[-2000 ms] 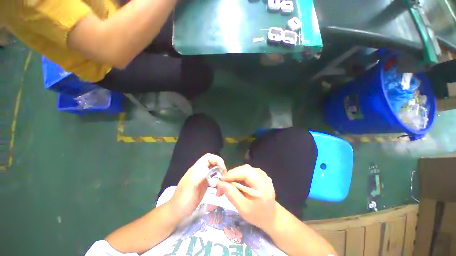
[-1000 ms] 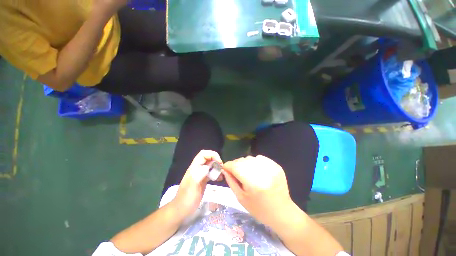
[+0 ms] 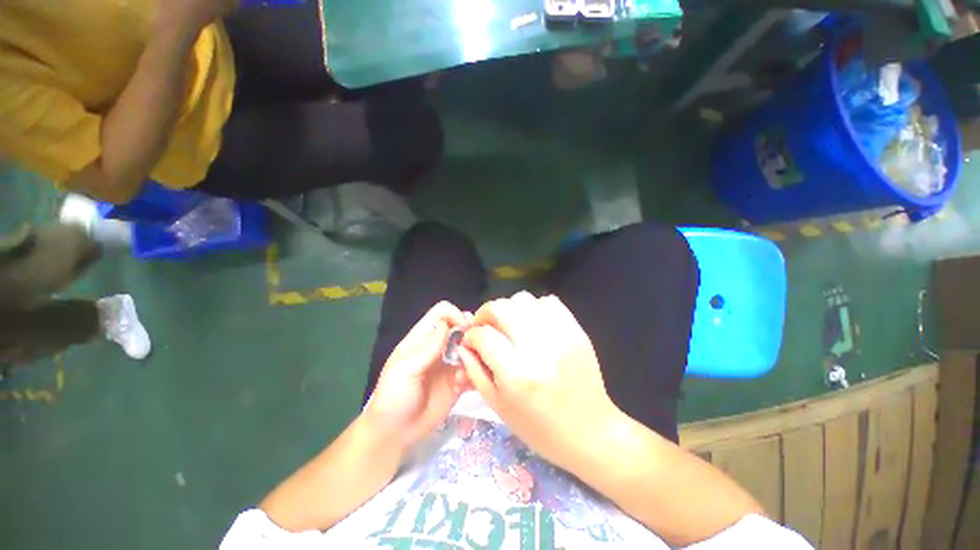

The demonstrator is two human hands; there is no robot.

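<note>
A small white-grey plastic housing [image 3: 454, 346] with a dark opening is held above the lap, mostly covered by fingers. My left hand [image 3: 417, 371] grips it from the left side. My right hand [image 3: 534, 360] is closed against its right side, fingertips at the opening. Whether the right fingertips pinch a tool or small part is hidden. Two more housings [image 3: 580, 10] stand at the top edge of the green table [image 3: 419, 43], with a small pale sliver [image 3: 523, 19] beside them.
A coworker in yellow [image 3: 65, 97] sits at upper left by blue crates [image 3: 193, 228]. Another person's white shoe [image 3: 126, 327] is at left. A blue stool [image 3: 741, 306], blue waste bin [image 3: 774, 161] and cardboard cartons [image 3: 827, 467] are at right.
The view has tilted down, so the table sits higher and fewer housings show. My right hand has turned over and closed in on the housing. A passer-by has appeared at left.
</note>
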